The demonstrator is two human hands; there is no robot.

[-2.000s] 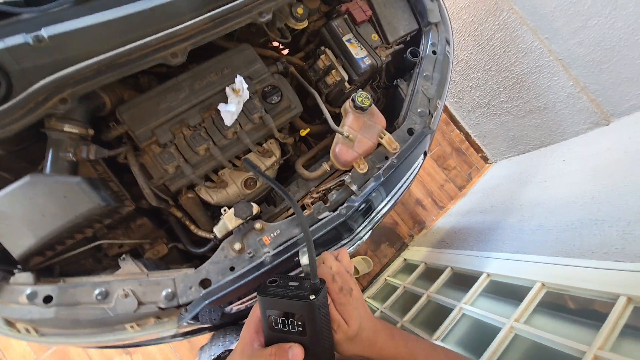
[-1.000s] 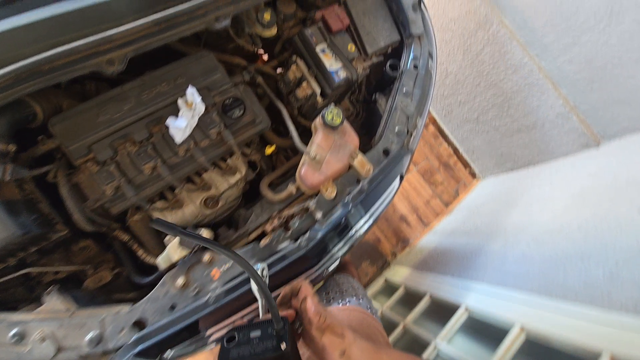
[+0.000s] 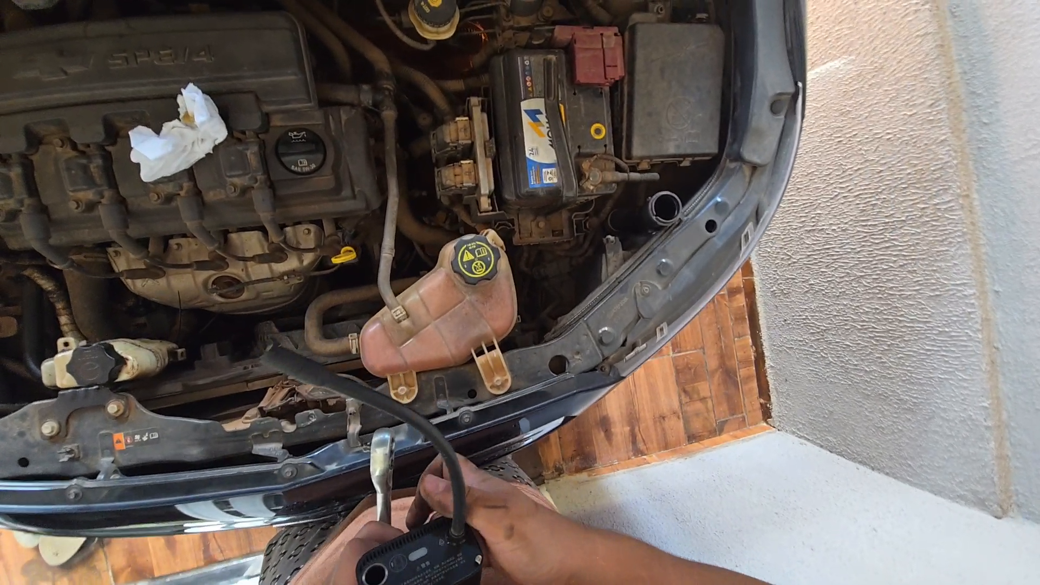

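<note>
A black portable air compressor with a black rubber hose is at the bottom of the head view, its hose end above the front of the engine bay. My left hand holds the compressor's left side. My right hand is at its right side, fingers near the hose base; its exact grip is partly hidden. A chrome ratchet-like tool sticks up between the hands; which hand holds it is unclear. The pinkish coolant expansion tank with a black cap sits beyond the hose.
Crumpled white paper lies on the engine cover. A car battery and a black fuse box stand at the upper right. The front crossmember lies before my hands. A textured wall rises at right, beside a wood-look floor.
The view has moved in closer over the engine bay. The compressor has tilted, so its lit display from two seconds ago is out of sight and its end face with the hose shows.
</note>
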